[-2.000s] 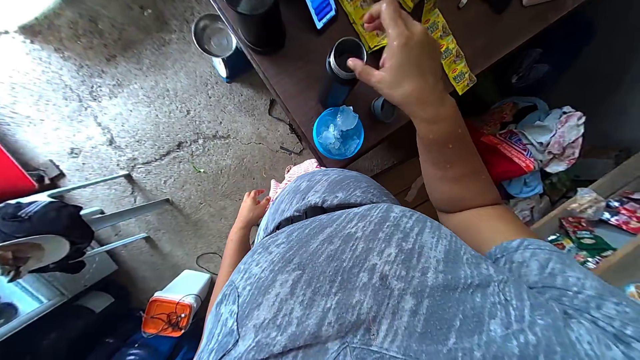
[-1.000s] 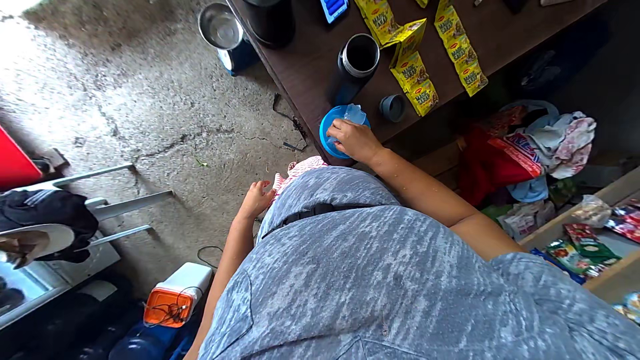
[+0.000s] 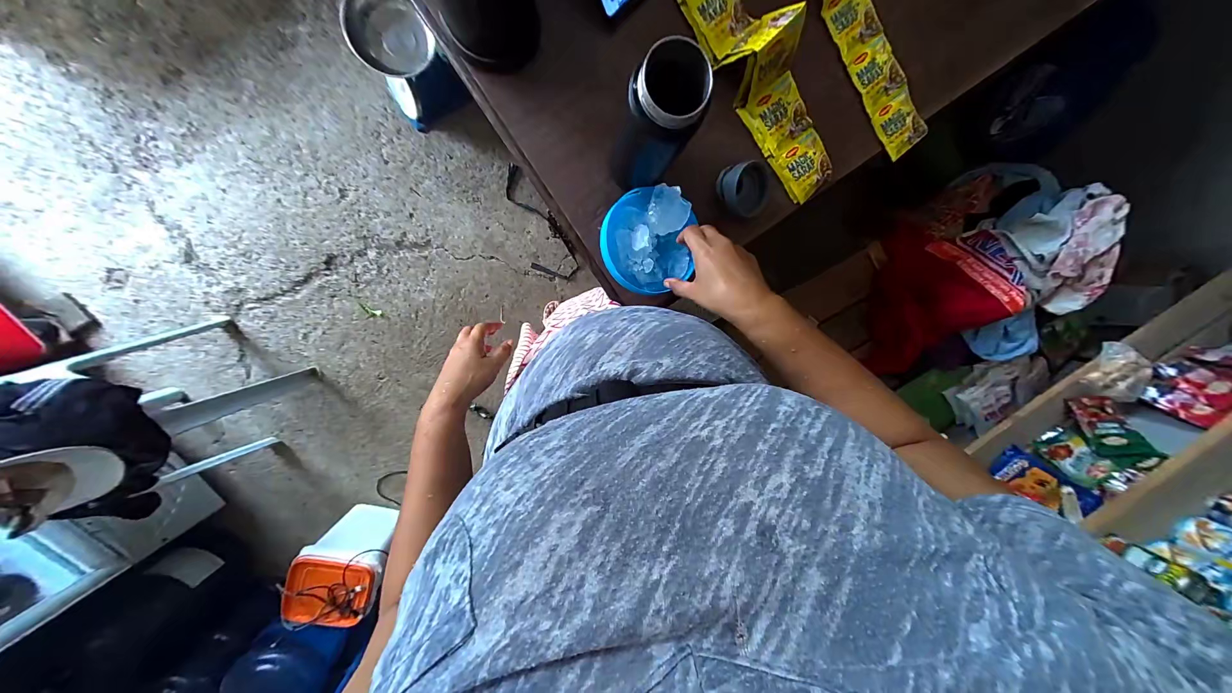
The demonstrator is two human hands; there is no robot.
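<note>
At the near corner of the dark table (image 3: 549,125) stands a blue plastic bowl (image 3: 610,252) with chunks of ice (image 3: 643,245) in it. My right hand (image 3: 724,274) is at the bowl's right side, thumb and fingers apart over the rim; no ice shows between them. Just behind the bowl is a dark insulated tumbler (image 3: 664,106) with its steel-rimmed mouth uncovered. A small dark cap (image 3: 743,189) lies right of the bowl. My left hand (image 3: 472,361) hangs beside my body above the floor, fingers loosely bent, holding nothing, near a pink striped cloth (image 3: 553,327).
Yellow seasoning sachet strips (image 3: 784,135) lie on the table, near a large black container (image 3: 491,29). A metal bowl (image 3: 388,37) stands off the table's left edge. Clothes (image 3: 1044,245) and a wooden tray of packets (image 3: 1145,423) are at right. A metal-legged chair (image 3: 221,395) is at left.
My right hand was above the tumbler two seconds ago, then over the blue bowl with its fingers in it. Now it is at the bowl's right rim. My left hand stays low at my side.
</note>
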